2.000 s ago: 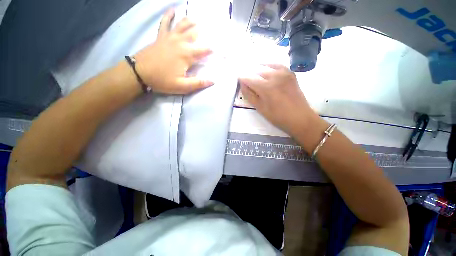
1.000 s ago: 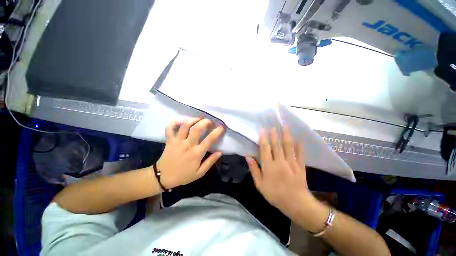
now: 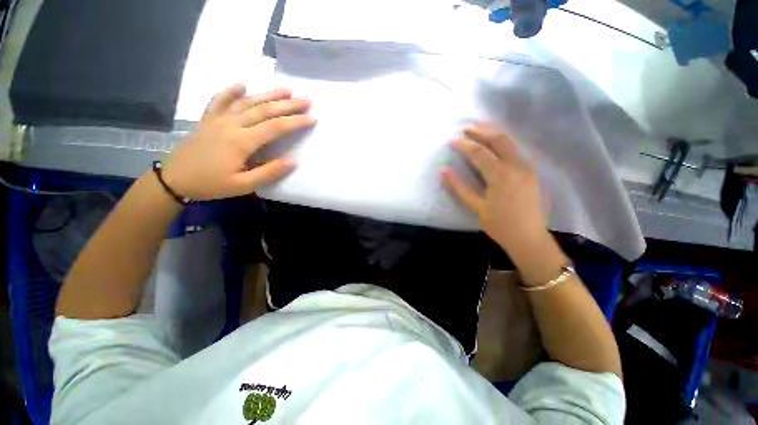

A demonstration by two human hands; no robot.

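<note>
A pale cut panel (image 3: pixel 374 149) lies across the table's front edge, with a fold or second layer along its back and a greyish part spreading to the right. My left hand (image 3: pixel 241 145) lies on the panel's left end, fingers apart and pointing right. My right hand (image 3: pixel 503 183) rests on its right part, fingers slightly bent. Neither hand visibly grips the fabric. A narrow dark grey edge shows at the panel's back left corner.
Dark cut panels (image 3: pixel 104 62) lie flat at the table's left. The sewing machine's lower parts (image 3: pixel 529 17) show at the top. Thread snips (image 3: pixel 671 169) lie at the right. Blue crates stand below on both sides; the right one holds a clear bottle (image 3: pixel 706 297).
The pale fabric has been turned from lengthwise to crosswise and spread along the front edge. My hands have moved apart, the left one outward. The camera view has shifted, so the machine shows less.
</note>
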